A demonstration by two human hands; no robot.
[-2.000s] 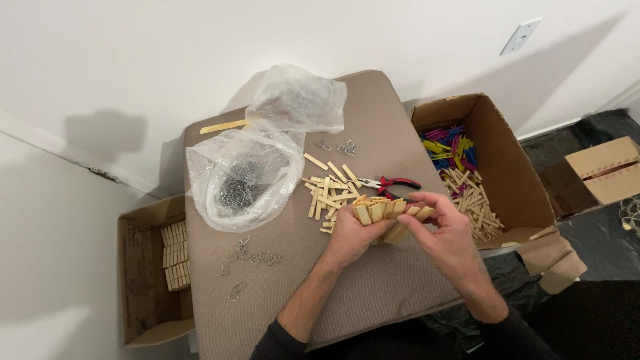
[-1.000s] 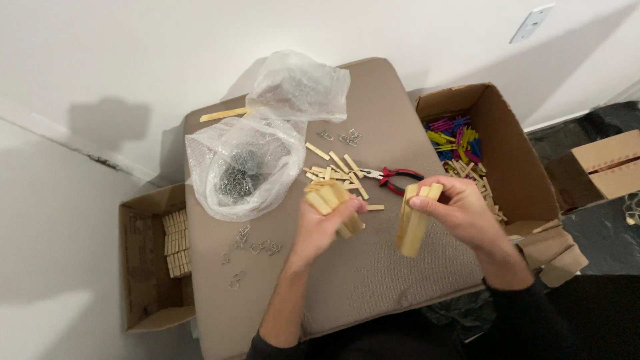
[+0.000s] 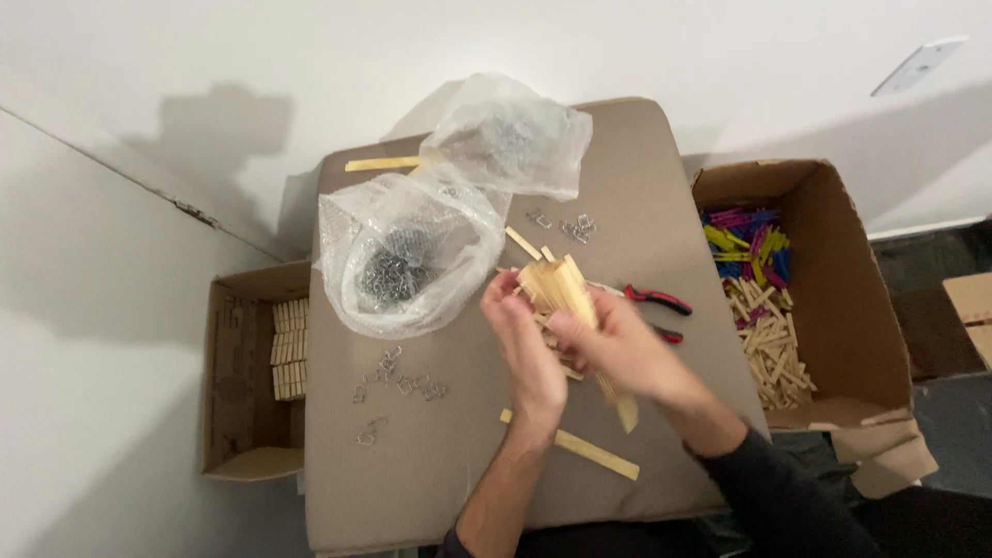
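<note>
My left hand (image 3: 527,341) and my right hand (image 3: 620,341) meet over the middle of a padded, fabric-covered surface (image 3: 434,496), both gripping one bundle of flat wooden pieces (image 3: 564,291). Blur hides their exact shape. Beneath the hands, partly covered, lie loose wooden clothespin halves (image 3: 523,242). Pliers with red and black handles (image 3: 657,298) rest just beyond my right hand. A flat wooden strip (image 3: 597,455) lies near my wrists, with another piece's end at its left. Metal clothespin springs (image 3: 418,385) are scattered left of my hands, and more springs (image 3: 577,228) lie above them.
A bubble-wrap bag (image 3: 333,256) holds many metal springs; a second plastic bag (image 3: 508,147) lies behind it beside a wooden strip (image 3: 380,163). The left cardboard box (image 3: 232,372) contains stacked clothespins. Another cardboard box (image 3: 852,310) at right holds coloured and wooden clothespin pieces.
My hands, apart with a bunch of wooden pieces in each one second ago, have come together around one bundle. A wooden strip now lies on the padded surface near my wrists.
</note>
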